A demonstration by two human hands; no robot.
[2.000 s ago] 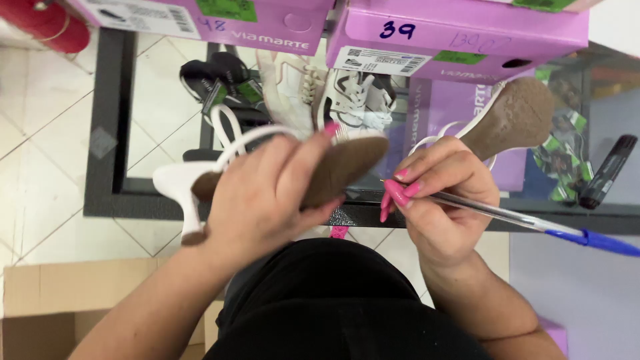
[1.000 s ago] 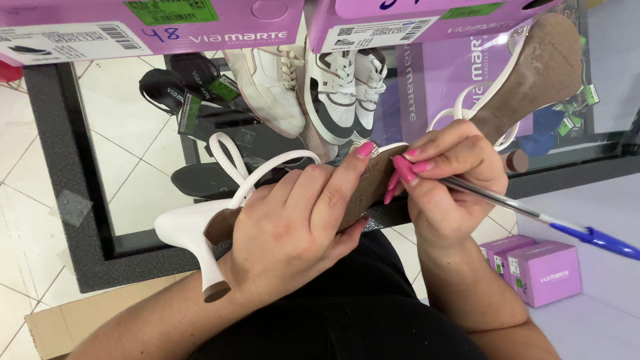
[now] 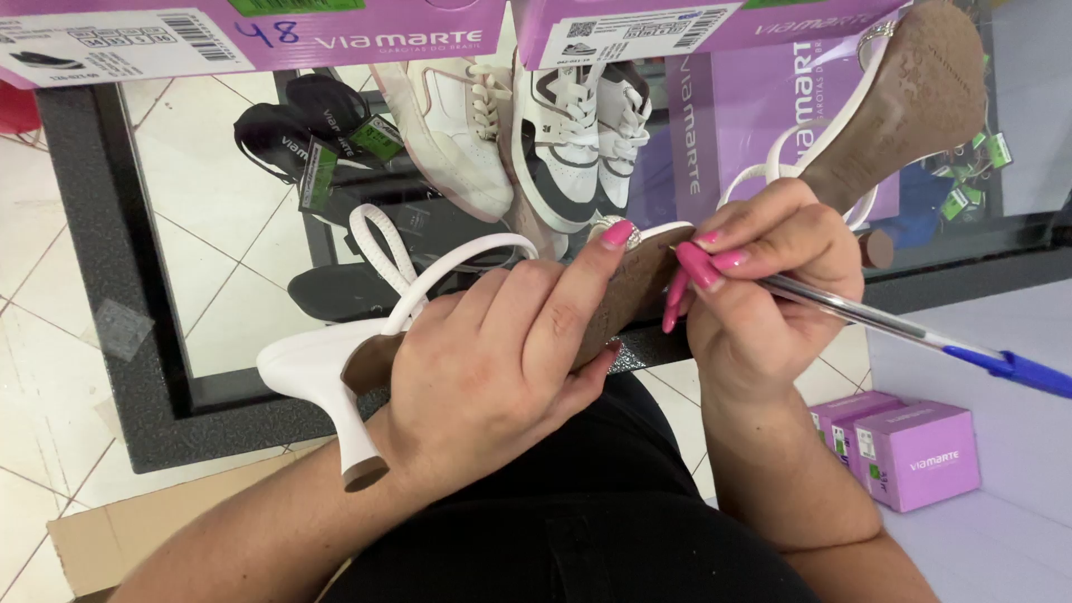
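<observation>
My left hand (image 3: 502, 360) grips a white heeled sandal (image 3: 310, 356) around its middle, the brown sole facing up and the heel toward the lower left. The sandal's thin straps loop above my knuckles. In my right hand (image 3: 770, 285) is a ballpoint pen with a clear barrel (image 3: 854, 310) and a blue cap on its back end. Its tip touches or nearly touches the sole near the toe, partly hidden by my fingers. Beyond my right hand a second sandal (image 3: 904, 109) lies sole up on the glass table.
Purple shoe boxes (image 3: 402, 33) line the top edge of view. White sneakers (image 3: 553, 142) and black shoes with green tags (image 3: 301, 126) show at the dark-framed glass table (image 3: 151, 419). More purple boxes (image 3: 930, 456) sit lower right, and a cardboard flap (image 3: 109, 536) lower left.
The view has shifted. The sole in my left hand was farther from the pen tip two seconds ago; now the pen is at its toe end. Both hands keep their holds.
</observation>
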